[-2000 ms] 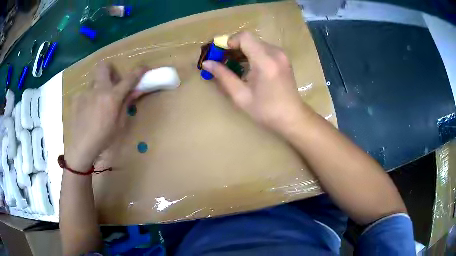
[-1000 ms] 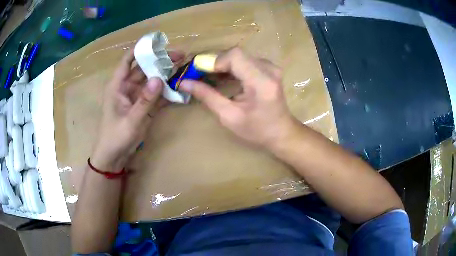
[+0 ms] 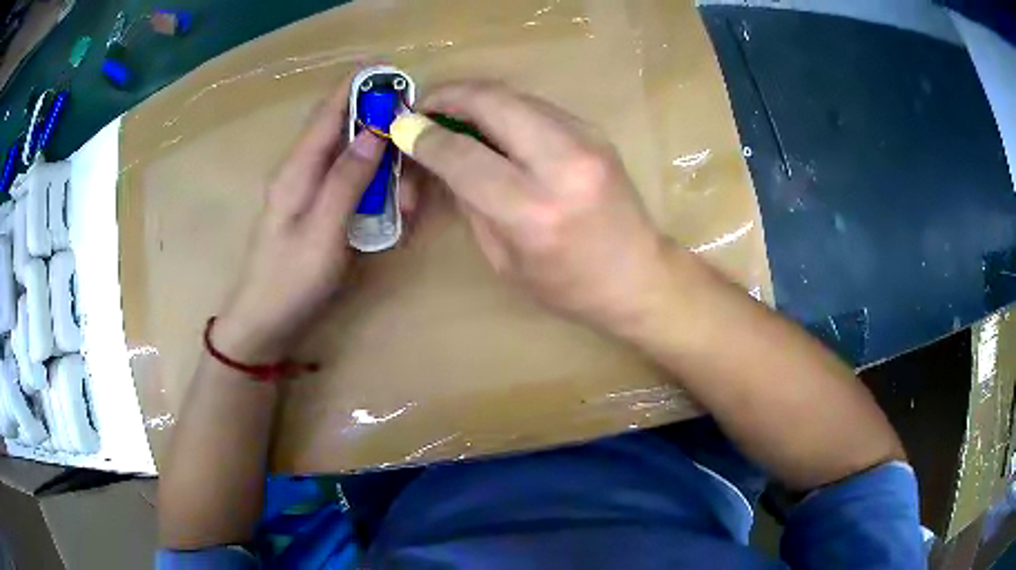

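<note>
My left hand (image 3: 306, 217) holds a white housing half (image 3: 377, 236) upright in view above the cardboard, its hollow side facing me. A blue battery (image 3: 374, 192) lies lengthwise inside the housing, with thin wires across it. My left thumb rests on the battery. My right hand (image 3: 546, 189) is at the housing's right edge, with a pale yellow finger cot (image 3: 407, 131) on one fingertip touching the wires. A green circuit board (image 3: 459, 126) shows partly between my right fingers; the rest of it is hidden.
Brown cardboard (image 3: 468, 356) covers the bench before me. Rows of white housings (image 3: 70, 403) sit at left. Blue batteries (image 3: 51, 120) and other sets lie on the green bench at upper left. A dark mat (image 3: 869, 167) with a thin rod (image 3: 767, 95) is at right.
The housing has turned from tilted to lengthwise, hollow side facing me. The battery has gone from my right fingers into the housing. My right fingers have moved to the wires and board.
</note>
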